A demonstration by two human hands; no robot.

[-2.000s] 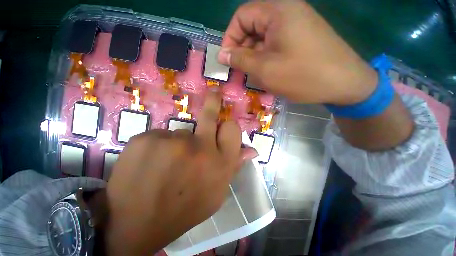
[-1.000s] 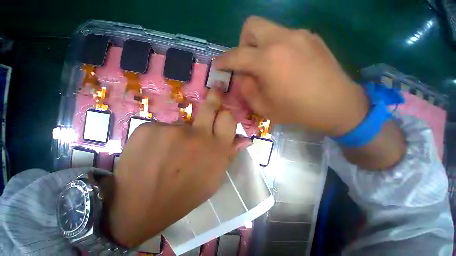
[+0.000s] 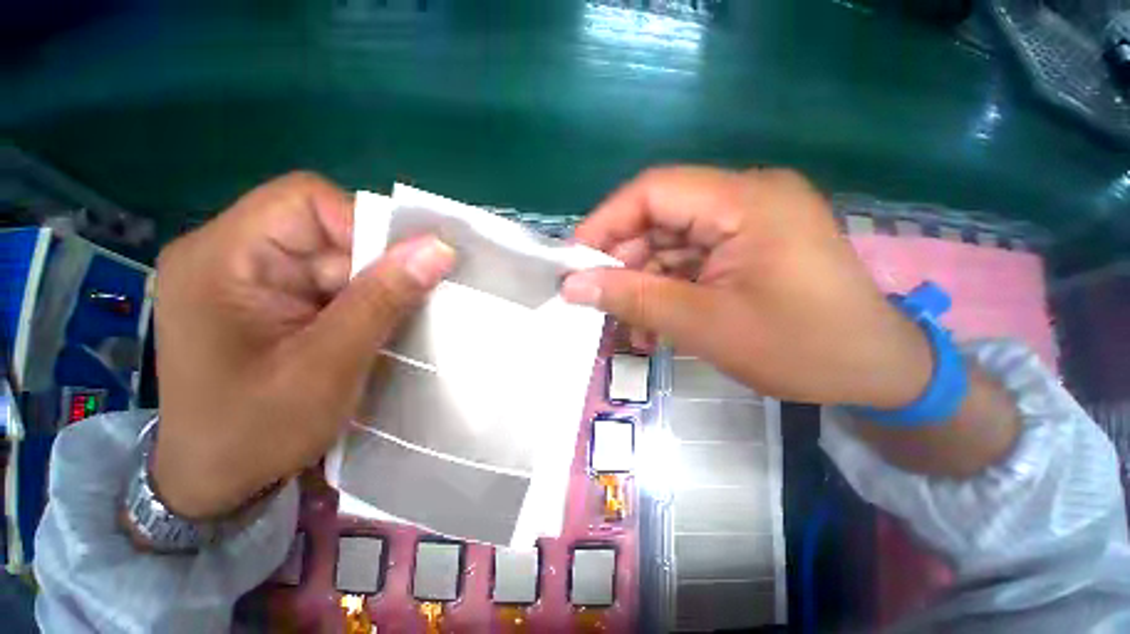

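Observation:
My left hand [image 3: 267, 334] pinches the left edge of a white release liner sheet [image 3: 477, 372] with grey rectangles, thumb on its face. My right hand [image 3: 756, 291] pinches the sheet's upper right corner between thumb and finger. The sheet is held up, slightly bent, over the clear tray. Behind and below it, modules with pale faces [image 3: 437, 571] and orange-gold flex cables [image 3: 612, 497] lie on pink foam [image 3: 631, 540]. The sheet and my hands hide much of the tray. Whether either hand also holds a single pad cannot be told.
Spare pad sheets [image 3: 724, 495] lie right of the tray. A tray stack with pink foam [image 3: 967, 291] stands further right. A blue-and-white instrument [image 3: 81, 359] with red and green digits is at the left. A perforated grey object [image 3: 1066, 62] is at the top right.
The sheet has been raised and turned upright, now held by both hands. My right hand has left the top-row module. The view has shifted, showing the instrument at the left and more green bench.

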